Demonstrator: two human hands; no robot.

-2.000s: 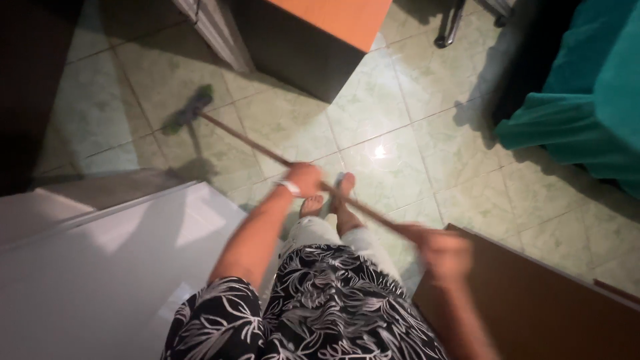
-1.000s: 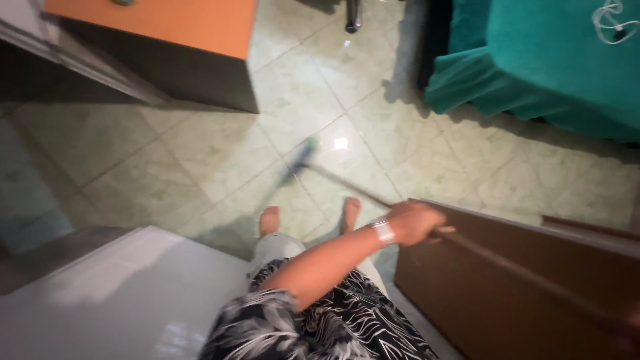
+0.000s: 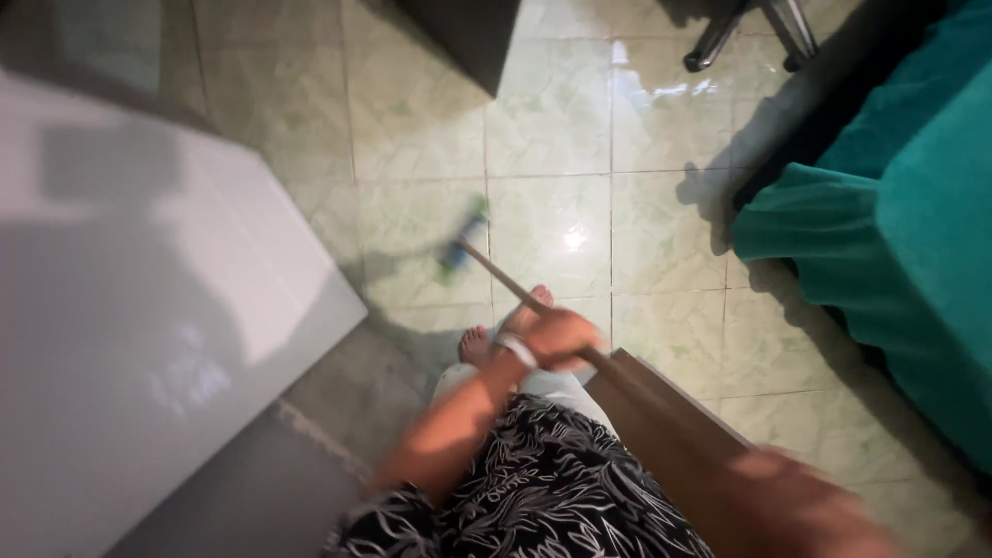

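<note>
My left hand [image 3: 562,341], with a white band at its wrist, is closed around the middle of a long broom handle [image 3: 504,279]. The handle slants from upper left to lower right. At its upper end the blurred blue and green broom head [image 3: 463,242] is over the pale green tiles, left of my bare feet. My right hand [image 3: 783,480], strongly blurred, is at the handle's rear part at the lower right; its fingers are hard to make out, but it appears closed on the handle.
A large white smooth-topped surface [image 3: 194,256] fills the left. A brown panel [image 3: 659,418] stands close on my right. A bed or table with a teal cloth [image 3: 930,209] lies at the right, metal chair legs [image 3: 721,39] at the top, and a dark furniture corner [image 3: 473,39] at top centre.
The view has shifted and turned. The broom head was in front of my feet one second ago and is now left of them. My right hand, at the frame's edge then, shows more now.
</note>
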